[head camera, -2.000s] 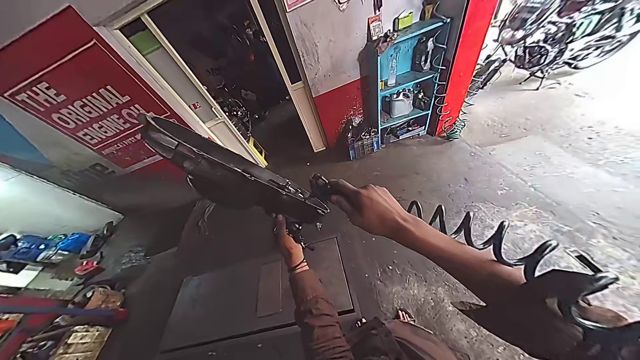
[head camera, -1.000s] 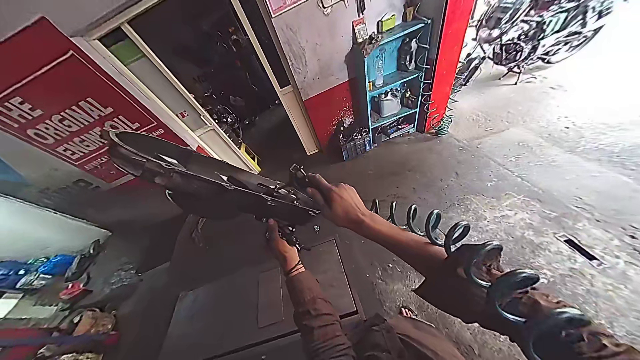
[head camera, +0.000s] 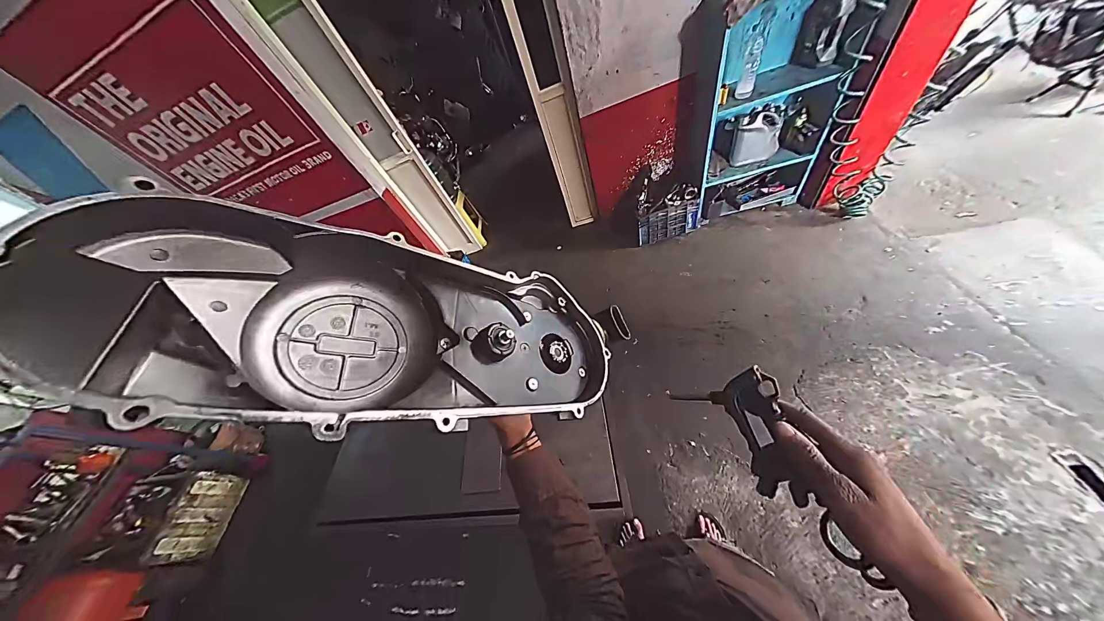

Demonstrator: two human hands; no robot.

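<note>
A long metal engine side cover (head camera: 345, 341), likely from a scooter's transmission, spans the left and middle of the view, its hollow inner face toward me. My left hand (head camera: 513, 427) supports it from behind near its narrow right end; the cover hides most of the fingers. Inside that end are a threaded shaft and a small toothed gear. My right hand (head camera: 832, 474) grips a black air blow gun (head camera: 755, 414) by its body. The gun's thin nozzle points left, apart from the cover. A coiled air hose (head camera: 854, 552) shows beneath this hand.
Below the cover stands a dark flat-topped cabinet (head camera: 397, 483). At lower left is a rack of tools and parts (head camera: 194, 517). A blue shelf (head camera: 776, 86) with containers, a plastic crate (head camera: 668, 216) and an open doorway lie ahead. A motorcycle (head camera: 1056, 39) stands at upper right.
The cover has turned from nearly edge-on to show its inner face. My right hand with the blow gun has moved away from the cover, to the right.
</note>
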